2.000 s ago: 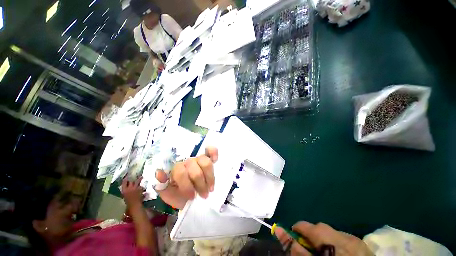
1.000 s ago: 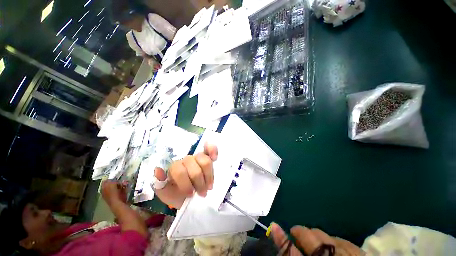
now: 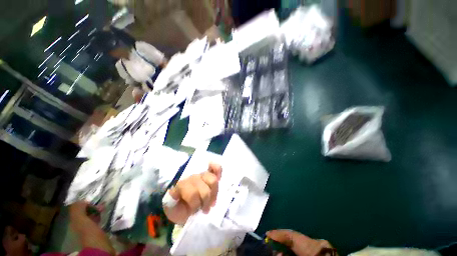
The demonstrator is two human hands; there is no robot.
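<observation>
The white panel (image 3: 240, 162) is tilted in front of me, with a shallow recess and small dark parts along the recess edge. The frame is blurred. My left hand (image 3: 194, 194) grips the panel, fingers curled over its face, with a white wrap on one finger. My right hand (image 3: 300, 243) is at the bottom edge, partly cut off, holding the screwdriver (image 3: 256, 235). The screwdriver's shaft points toward the panel's lower recess edge; whether its tip touches cannot be told.
A screw bag (image 3: 357, 137) lies open at right. The blister tray (image 3: 260, 95) is behind the panel, with a patterned bundle (image 3: 309, 34) beyond. Loose white panels (image 3: 120, 135) heap at left. Orange handles (image 3: 153, 225) lie near a neighbour's arm (image 3: 85, 230). Another person (image 3: 138, 62) stands behind.
The view has shifted, so the tray and screw bag sit lower and further left. The screwdriver and my right hand have drawn lower, with less shaft over the panel. The neighbour's arm is lower; orange handles show more.
</observation>
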